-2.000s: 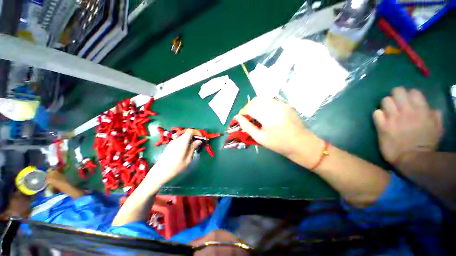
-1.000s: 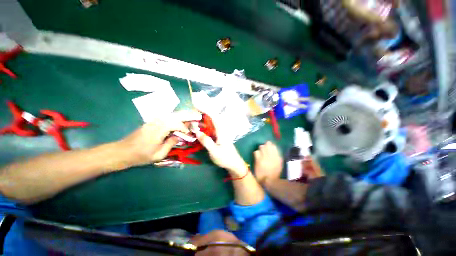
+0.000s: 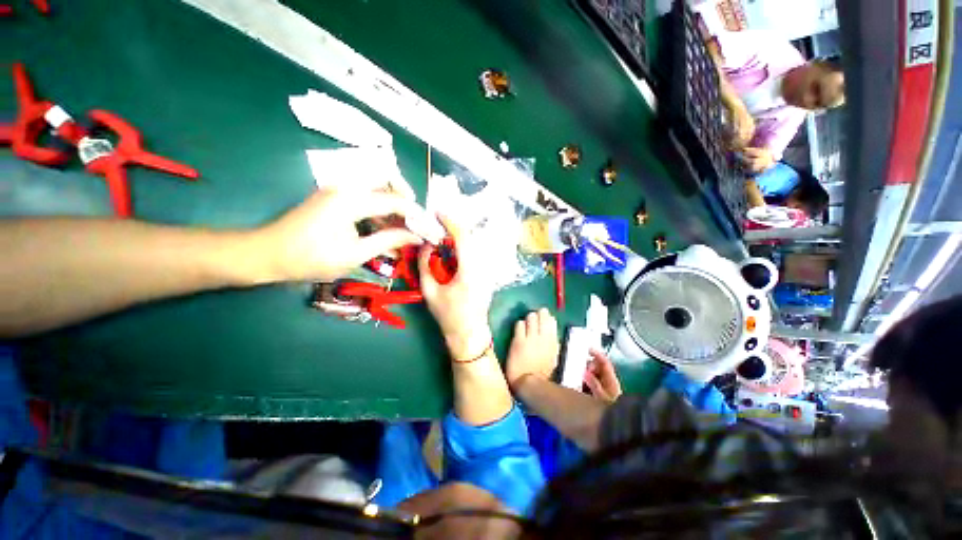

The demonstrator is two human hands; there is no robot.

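Observation:
My right hand (image 3: pixel 460 299), with a red string bracelet, holds a red spring clamp (image 3: pixel 442 261). My left hand (image 3: pixel 343 236) reaches in from the left, and its fingertips pinch a small white piece (image 3: pixel 423 223) against the right fingertips. What lies inside the fingers is partly hidden. More red clamps (image 3: pixel 369 300) lie on the green bench just below my left hand, one with a silver piece in its jaws. Two red clamps (image 3: pixel 118 158) lie apart at the left. White wipes (image 3: pixel 351 167) lie behind my left hand.
White rail (image 3: pixel 348 69) behind; modules (image 3: pixel 494 84) spaced on the green strip beyond. Bottle (image 3: pixel 547 233), blue bin (image 3: pixel 597 249), red rod (image 3: pixel 560 281) and panda-faced fan (image 3: pixel 684 314) at right. A neighbour's hand (image 3: pixel 533 344) rests near my right forearm. Another person (image 3: pixel 775 95) sits across.
The view has turned to the right, so the clamp heap has left it and the fan and more modules show. My hands have come together; my right hand now holds a clamp near the left fingertips.

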